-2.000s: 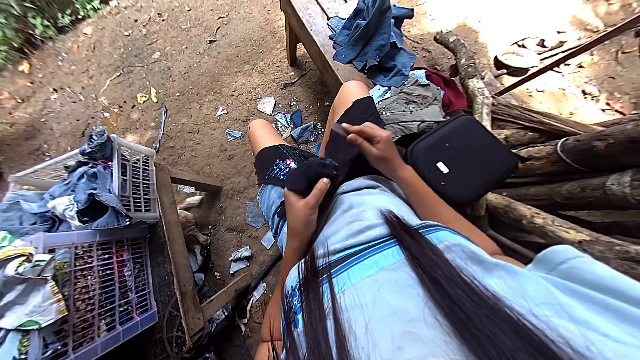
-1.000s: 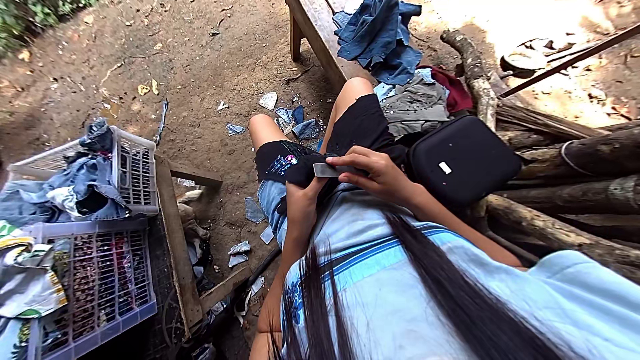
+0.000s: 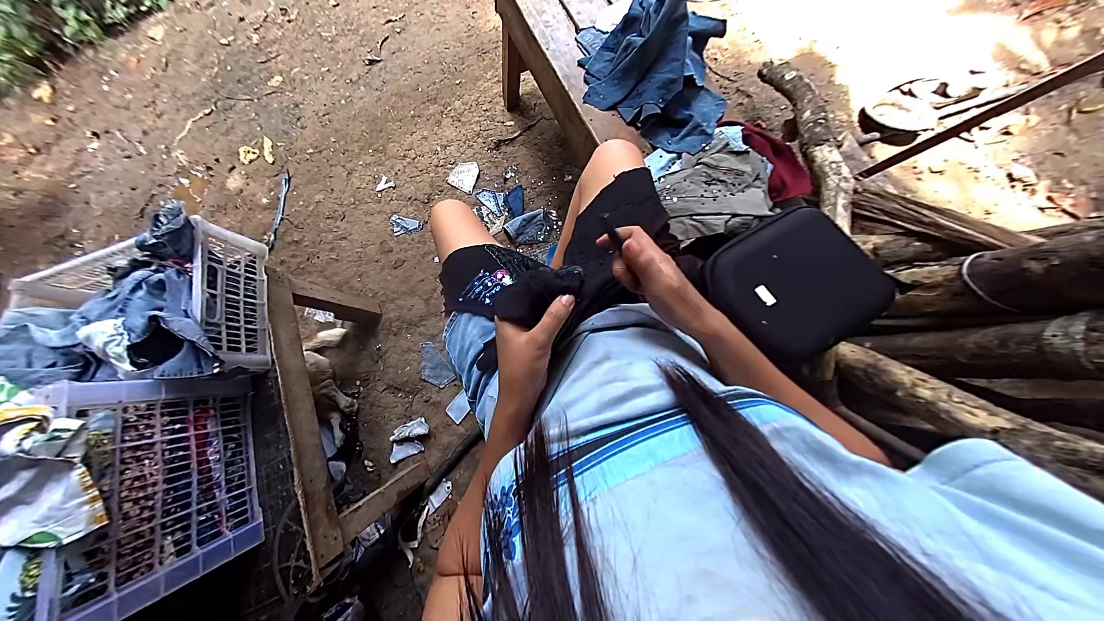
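Observation:
Black fabric lies across my lap, with coloured sequin or bead decoration toward its left end. My left hand grips a bunched part of it between thumb and fingers. Just above and to the right, my right hand holds a small, thin dark tool, seen nearly edge-on; its exact kind cannot be told. The tool points up and away from the bunched cloth, over the dark material on my thigh. A black zippered case with a small white label sits beside my right forearm.
Denim pieces hang over a wooden bench ahead. Grey cloth lies near stacked logs at right. Plastic crates with clothes and a wooden frame stand at left. Fabric scraps litter the dirt ground.
My right hand has lifted away from my left hand, where it was a second ago with the flat tool against the cloth. My left hand keeps its grip on the black fabric.

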